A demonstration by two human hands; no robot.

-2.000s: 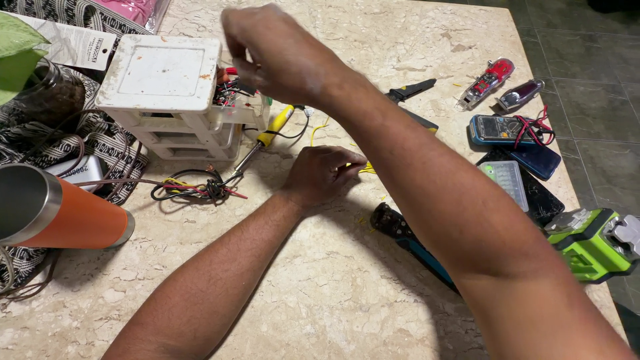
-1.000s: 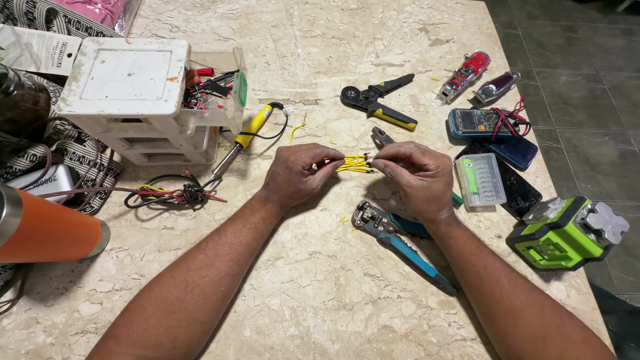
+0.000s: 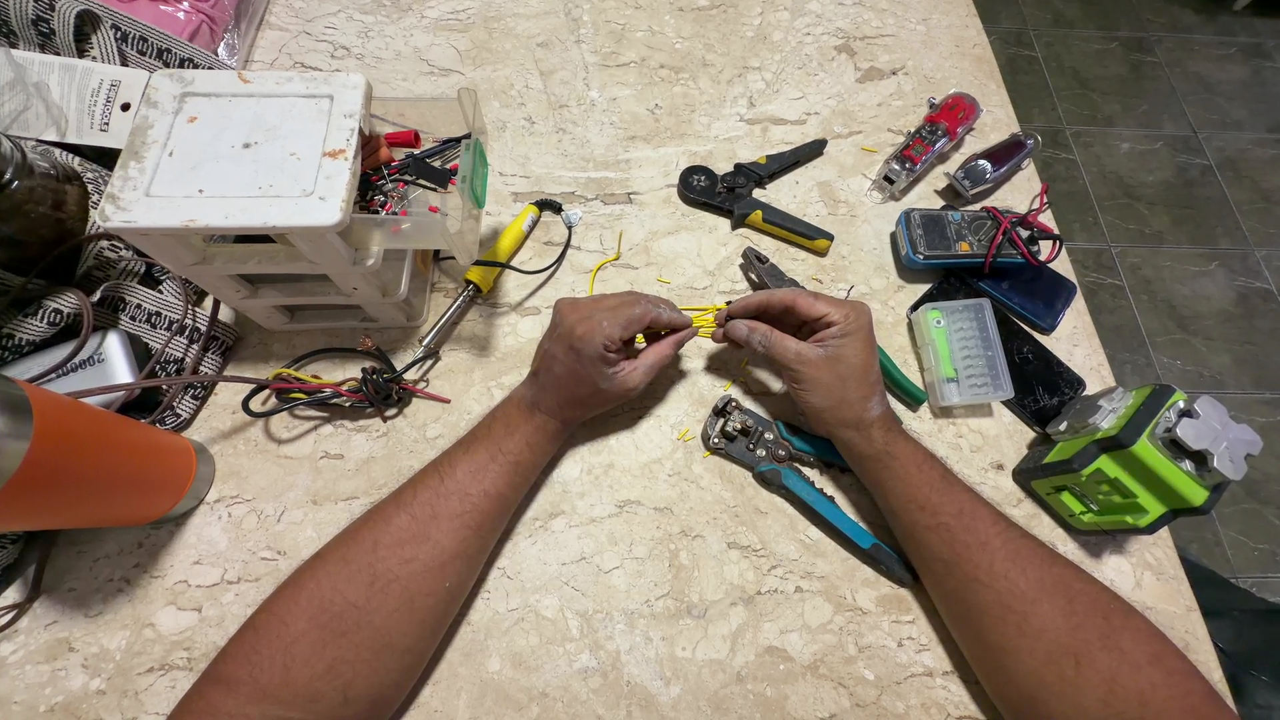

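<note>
Short yellow wires point(image 3: 706, 318) are bunched between my hands. My left hand point(image 3: 610, 355) pinches one end of them between thumb and fingers. At the other end, my right hand point(image 3: 805, 350) has its thumb and fingertips closed on a wire end; what else it may hold is too small to tell. Lineman's pliers point(image 3: 768, 270) with green handles lie partly under my right hand. Nearer me rests a blue wire stripper point(image 3: 800, 480), partly beneath my right wrist. A black and yellow crimping tool point(image 3: 755, 195) lies beyond the hands, its handles spread. Yellow scraps dot the marble top.
At left stand a plastic drawer unit point(image 3: 240, 150) with an open drawer of terminals, a soldering iron point(image 3: 503, 248), tangled leads point(image 3: 375, 385) and an orange tumbler point(image 3: 100, 455). Right are hair clippers point(image 3: 930, 140), a multimeter point(image 3: 940, 237), a bit case point(image 3: 962, 352) and a green laser level point(image 3: 1120, 460).
My right hand has come down from beside the open drawer to the yellow wires. The crimping tool and wire stripper, partly covered by my right arm at first, show more fully.
</note>
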